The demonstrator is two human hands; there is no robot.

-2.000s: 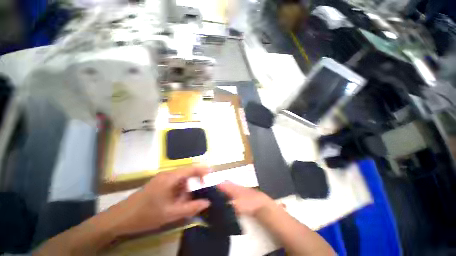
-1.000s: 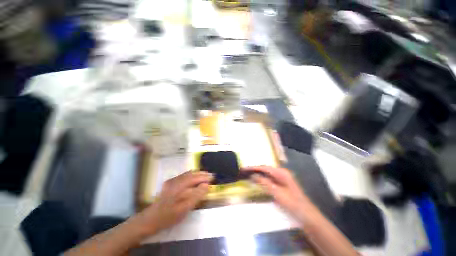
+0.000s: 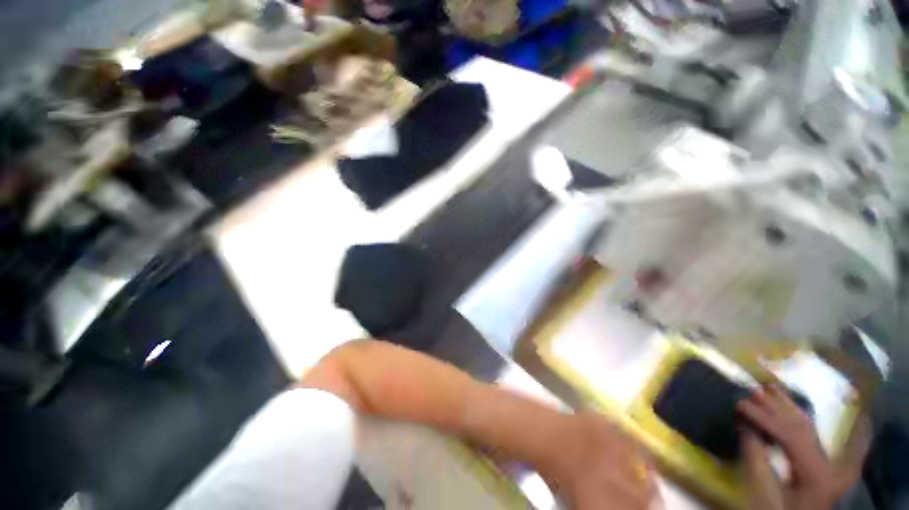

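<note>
A black fabric piece [image 3: 700, 406] lies in the yellow-edged window of the brown-bordered sewing template [image 3: 558, 315] at the lower right. My right hand [image 3: 797, 453] has its fingertips on the right side of this piece; blur hides whether it grips it. My left hand [image 3: 610, 468] is at the template's front edge, left of the piece, with its fingers blurred and partly out of the picture. The white machine head [image 3: 748, 249] stands over the back of the template.
A stack of black pieces [image 3: 381, 289] lies left of the machine on the table edge. A long black fabric pile [image 3: 429, 139] with a white patch lies farther back on the white table [image 3: 284, 269]. A white sheet [image 3: 533, 264] lies beside the template.
The view has swung left, so the template now shows at the lower right. The black piece held in front of the template two seconds ago was brought to the window. My left hand has moved off it.
</note>
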